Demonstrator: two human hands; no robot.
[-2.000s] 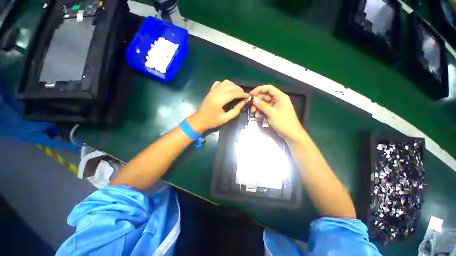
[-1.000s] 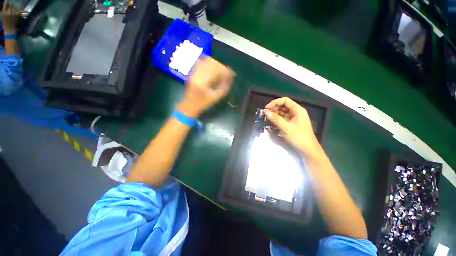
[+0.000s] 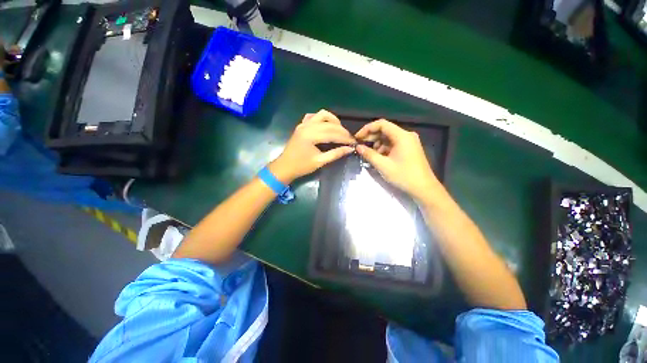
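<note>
An open-backed tablet unit [image 3: 377,223] with a glaring white battery area lies in a black foam tray [image 3: 323,241] in front of me. My left hand [image 3: 317,145], with a light blue wrist strap [image 3: 272,181], and my right hand [image 3: 392,154] meet over the tablet's far end. The thumb and fingertips of both hands pinch together at one spot. A tiny dark part seems to be between them, but it is too small to make out. The fingers hide most of the tablet's far end.
A blue parts bin [image 3: 206,76] with small white parts stands at upper left. Stacked trays [image 3: 162,106] with another tablet stand left of it. A parts tray [image 3: 592,266] heaped with glittering pieces lies at right. A white-edged conveyor [image 3: 440,88] runs behind. Another person's sleeve [image 3: 8,120] shows far left.
My left hand has come back from beside the blue bin and meets my right hand over the tablet's far end. My right hand has stayed near that end. The camera view has shifted slightly.
</note>
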